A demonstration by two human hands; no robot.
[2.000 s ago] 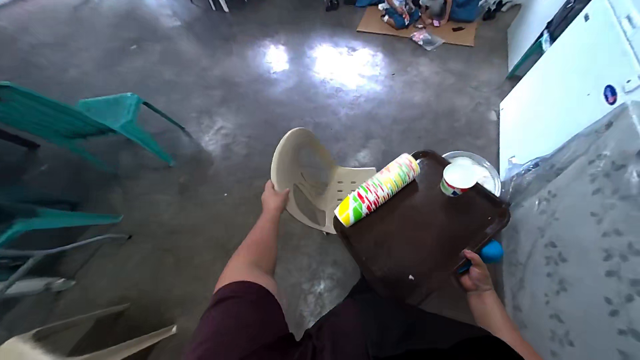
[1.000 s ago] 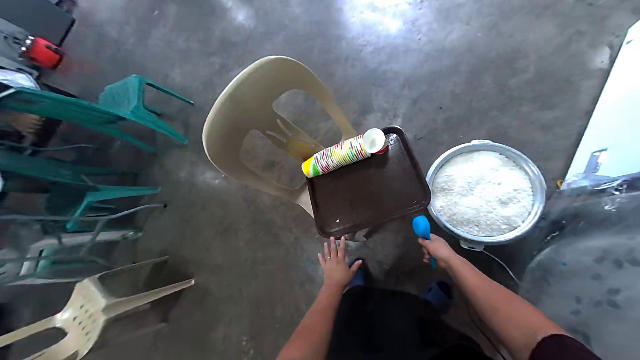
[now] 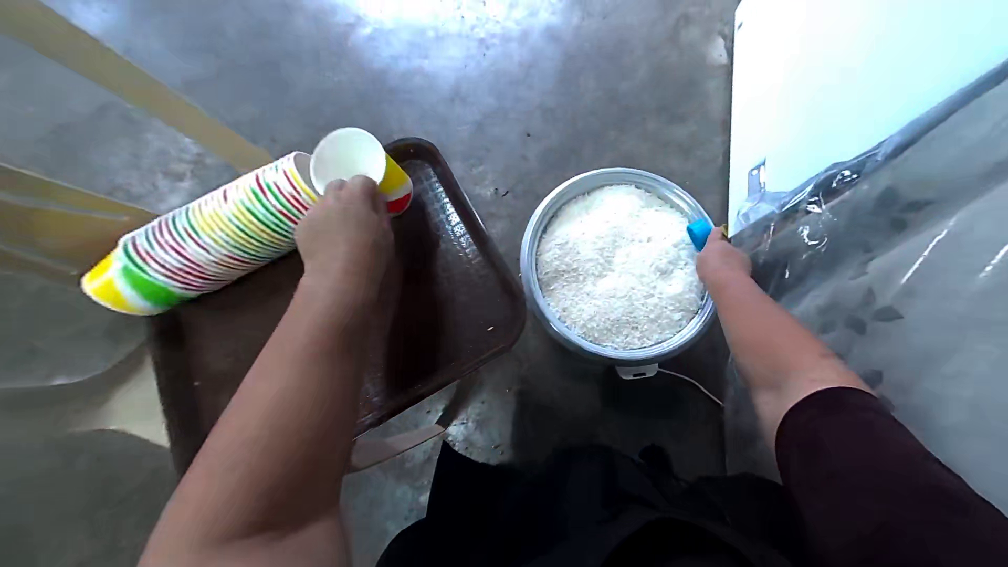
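Observation:
My left hand [image 3: 346, 228] grips the rim of a single paper cup [image 3: 350, 156], whose white inside shows above a dark brown plastic tray [image 3: 449, 358]. A long stack of striped paper cups [image 3: 213, 236] lies on its side along the tray's far edge. Over the right rim of a round rice cooker [image 3: 543, 315] full of white rice [image 3: 622, 268], my right hand [image 3: 723, 256] is closed on a blue utensil [image 3: 698, 233]; most of the utensil is hidden by the hand.
The tray rests on a beige plastic chair [image 3: 126, 87]. A white appliance [image 3: 835, 87] stands at the upper right, with a clear plastic cover with leaf patterns [image 3: 890, 315] below it. A white cord [image 3: 693, 384] runs from the cooker along the concrete floor.
My left hand has moved from beside the tray to the cup by the stack. My right hand with the blue utensil has moved to the cooker's right rim. The view is much closer.

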